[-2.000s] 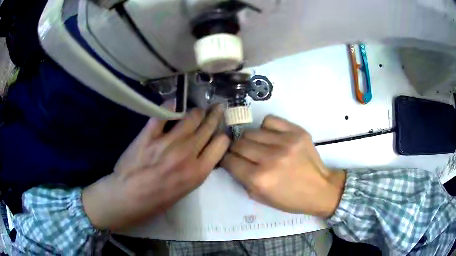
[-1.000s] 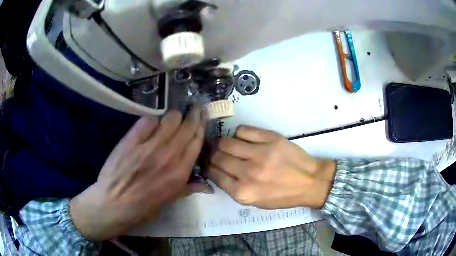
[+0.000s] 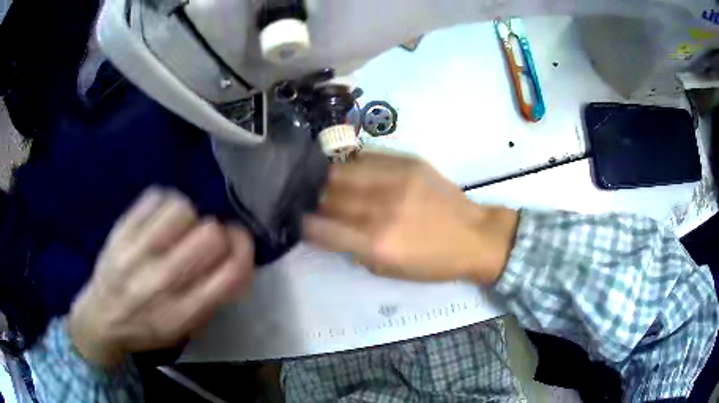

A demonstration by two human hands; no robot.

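Note:
A dark navy garment piece (image 3: 134, 149) lies at the left of the machine table and runs under the sewing machine's white head (image 3: 181, 71). A grey cloth part (image 3: 272, 177), like pocket lining, shows below the needle area, which is mostly hidden. My left hand (image 3: 165, 275) is blurred, its fingers curled over the navy cloth; whether it pinches the cloth is unclear. My right hand (image 3: 410, 216) lies at the right edge of the grey cloth, fingers stretched towards it, also blurred; its grip cannot be made out.
Orange and blue thread snips (image 3: 522, 75) lie at the back right. A black phone-like rectangle (image 3: 642, 146) lies at the right, with a thin black cable or rod (image 3: 528, 171) running to its left. A round metal disc (image 3: 379, 118) sits beside the cream knob (image 3: 339, 140).
My left hand has moved left and away from the needle area. My right hand has shifted slightly up and its fingers have straightened. More grey cloth shows between the hands.

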